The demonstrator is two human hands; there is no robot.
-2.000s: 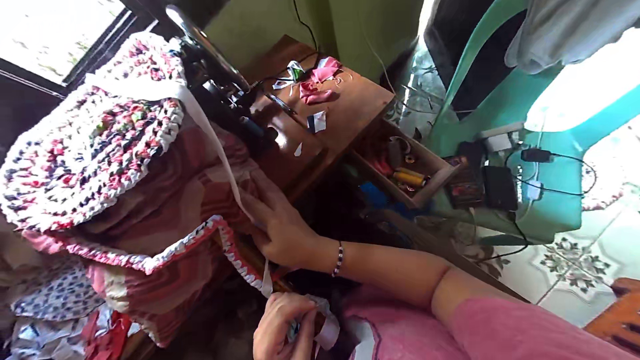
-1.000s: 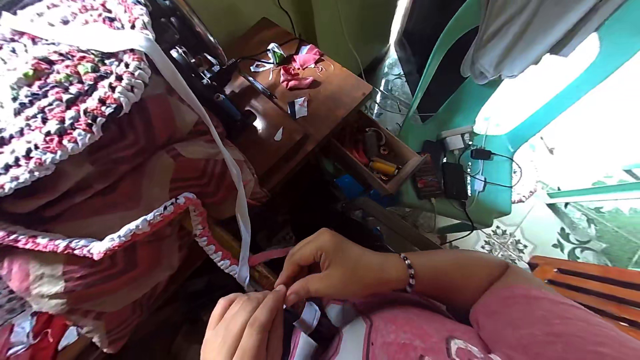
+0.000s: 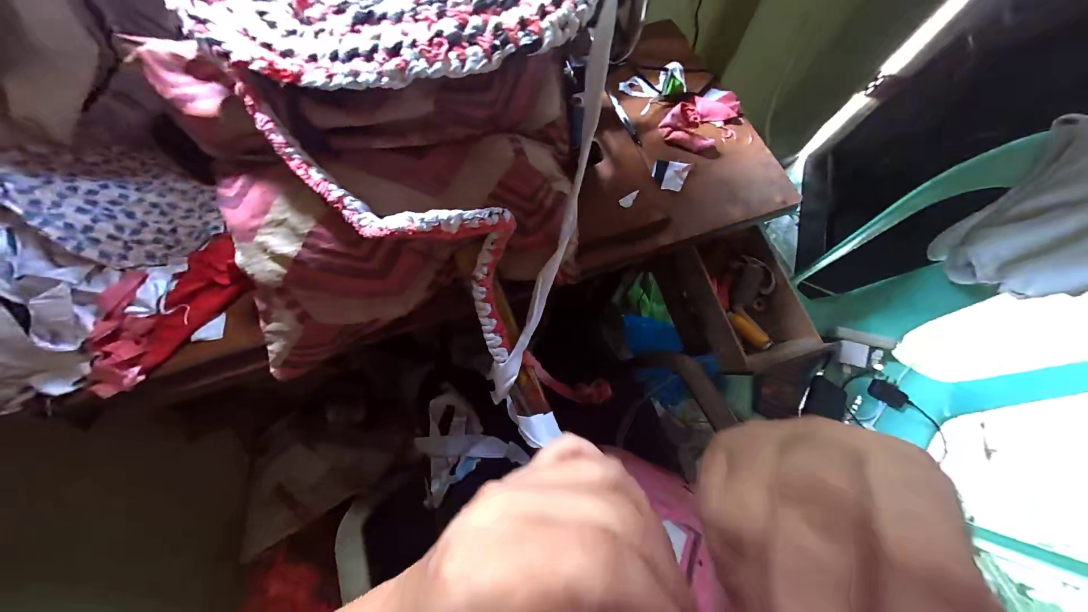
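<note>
A white fabric strip [image 3: 568, 229] runs down from the top to the end of a red and white braided cord [image 3: 425, 223]. My left hand [image 3: 565, 527], low in the middle, is closed on a white strip end near that cord's tip. To its right my right hand [image 3: 841, 510] is raised and blurred, its fingers curled and hidden; whether it holds anything cannot be told. Above them lies a round rag rug [image 3: 408, 42] of braided red, white and dark cloth, on a patterned red and cream cushion [image 3: 348, 289].
Pink cloth scraps [image 3: 701, 119] lie on the wooden sewing table [image 3: 748, 183], whose open drawer [image 3: 799, 319] holds a yellow spool [image 3: 750, 330]. A teal plastic chair [image 3: 892, 314] with chargers stands at right. Fabric scraps [image 3: 127, 323] lie at left.
My hands were together at the cord's end one second ago; now they are apart, the right one to the right. The view has turned, so the rug lies higher.
</note>
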